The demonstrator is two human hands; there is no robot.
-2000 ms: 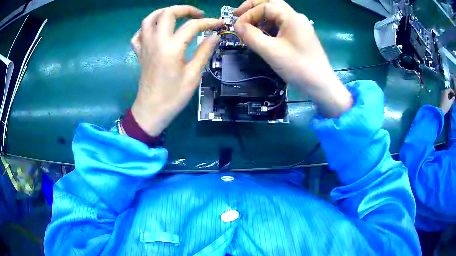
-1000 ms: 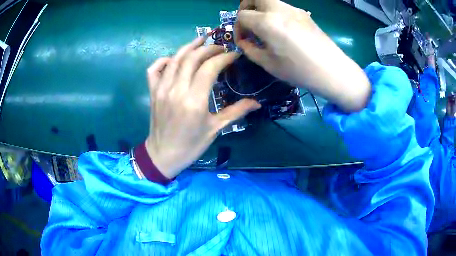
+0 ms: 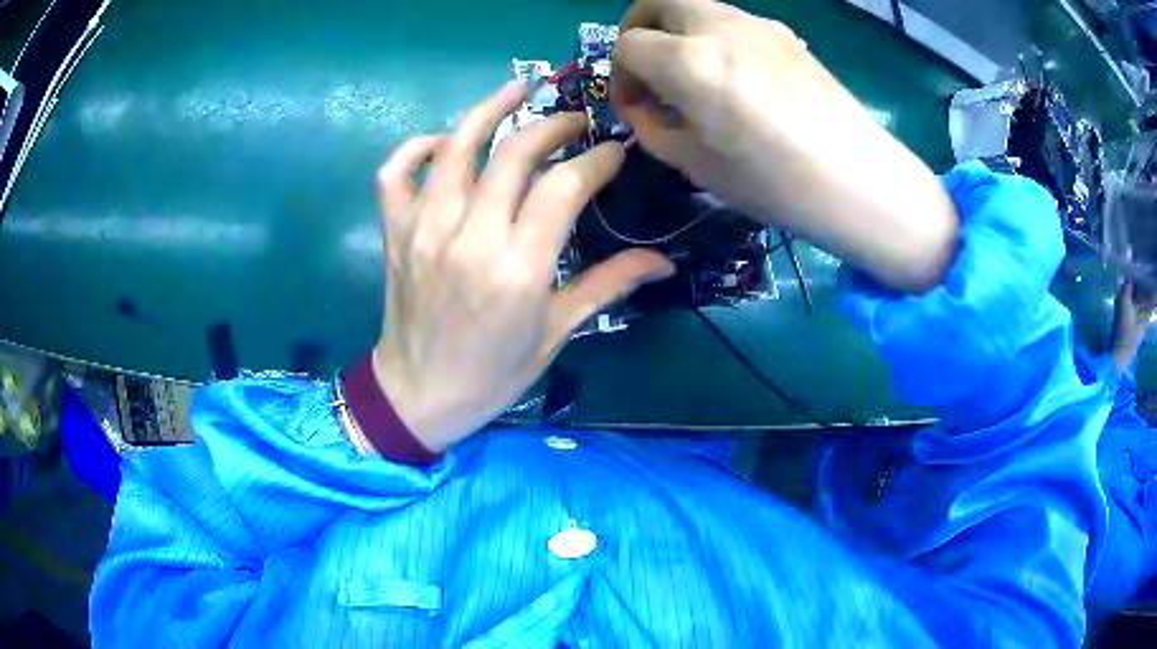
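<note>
The device unit (image 3: 653,209) lies on the green bench, its black core partly covered by my hands. The main board (image 3: 581,86) with its copper ring coil shows at the far end. A thin light cable (image 3: 653,237) loops across the black top. My left hand (image 3: 489,241) is spread over the unit's left side, fingertips at the board's near edge, thumb over the black top. My right hand (image 3: 711,95) is bent over the board's right side with fingers pinched together; what the fingertips hold is hidden. A black lead (image 3: 749,361) runs from the unit toward me.
A neighbouring unit (image 3: 1002,121) stands at the far right. Another worker's blue sleeve (image 3: 1123,507) and hand are at the right edge. Black strips with white edges (image 3: 57,95) lie at the far left. The bench's near edge (image 3: 875,422) runs in front of my smock.
From two seconds ago, my left hand has moved from the board down onto the unit's left side. The unit has turned slightly. My right hand stays at the board, its fingers curled under.
</note>
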